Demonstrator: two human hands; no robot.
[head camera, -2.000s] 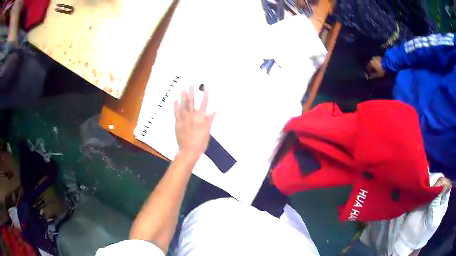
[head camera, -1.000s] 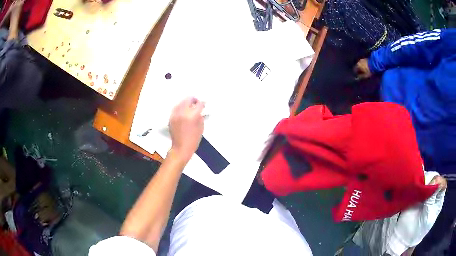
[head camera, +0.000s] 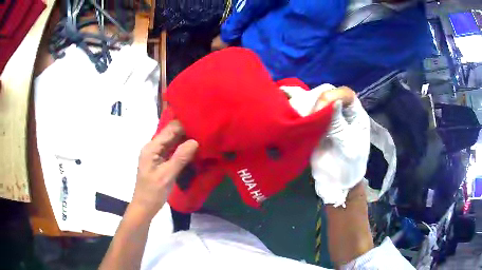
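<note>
The red jacket (head camera: 227, 100) with white "HUA HA" lettering and dark buttons is held up over my lap, its cloth bunched. My right hand (head camera: 341, 137), in a white glove with bare skin showing at the fingertips, grips its right edge. My bare left hand (head camera: 164, 163) is at its left edge, fingers and thumb apart; the fingertips overlap the cloth, and I cannot tell whether they touch it. A dark patch shows on the red cloth beside my left thumb. The white jacket (head camera: 90, 137), with black lettering, a small striped logo and a dark rectangle, lies flat at the left.
Grey and black hangers (head camera: 98, 31) lie at the white jacket's far end. Pale tabletop (head camera: 16, 132) and an orange-brown table edge (head camera: 45, 224) are at the left. A person in blue (head camera: 301, 39) is ahead. A cluttered area is at the right, above green floor (head camera: 280, 227).
The view has turned right, so the tables and white jacket now show at the left. My left hand has left the white jacket and come to the red jacket. My right hand still holds the red cloth.
</note>
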